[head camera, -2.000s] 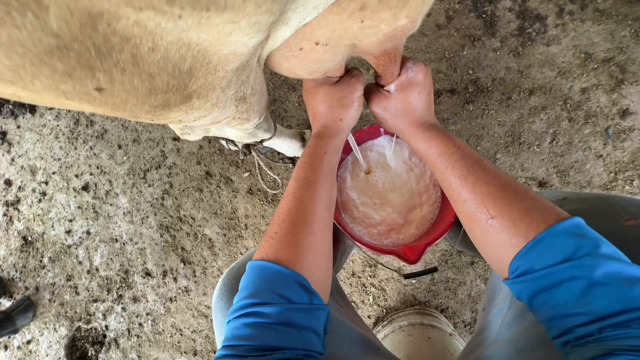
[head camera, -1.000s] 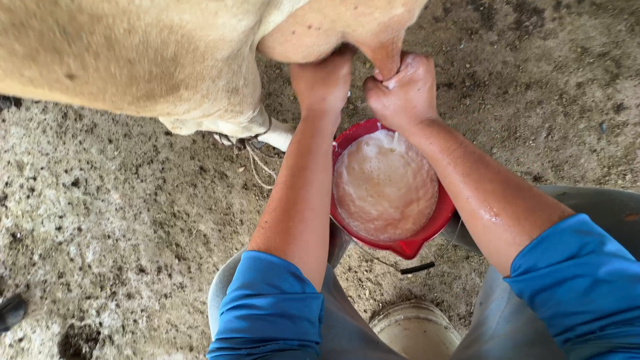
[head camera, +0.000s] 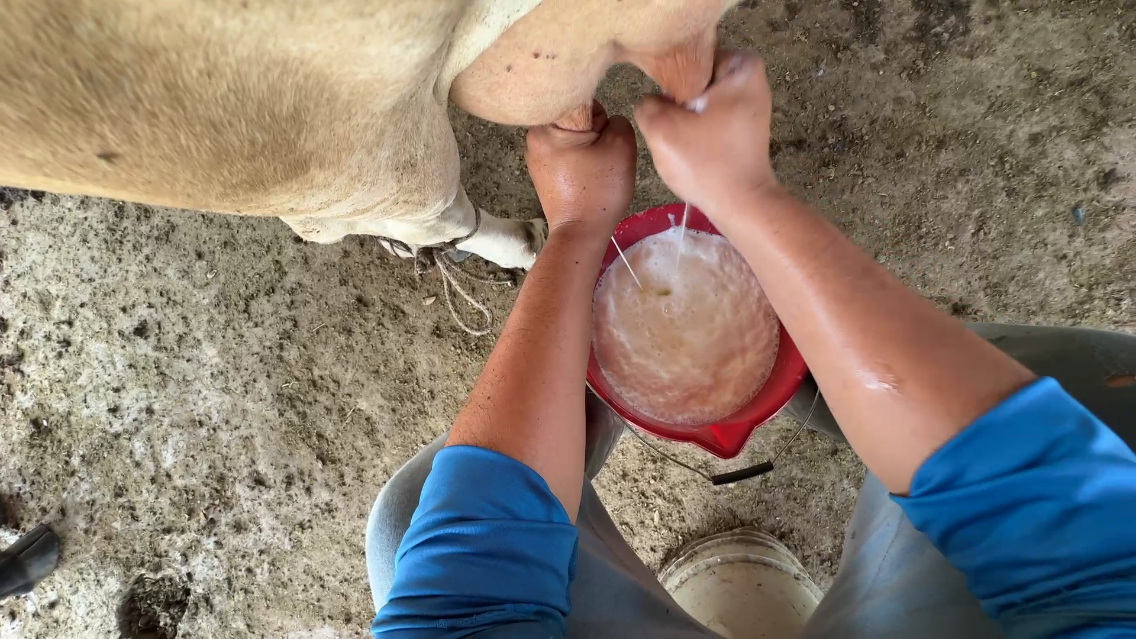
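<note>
Both of my hands are under the udder (head camera: 532, 75) of a light tan cow (head camera: 222, 106). My left hand (head camera: 583, 170) is closed around one teat, and my right hand (head camera: 714, 133), slightly higher in view, grips another teat with white foam on it. Thin streams of milk run from both hands into a red plastic bucket (head camera: 785, 377) with a pouring lip. Frothy milk (head camera: 683, 328) fills much of the bucket, which sits between my knees; its wire handle with a black grip (head camera: 743, 473) hangs at the near side.
A rope (head camera: 457, 284) is tied around the cow's lower leg (head camera: 501, 241) left of the bucket. Between my legs stands a whitish plastic bucket (head camera: 744, 586). A dark object (head camera: 28, 561) lies at the far left on the rough dirt floor (head camera: 222, 390), near a hole (head camera: 153, 605).
One second ago my left hand was tucked higher under the udder; it now shows lower, around a teat. Milk streams from both hands are plain again, as two seconds ago.
</note>
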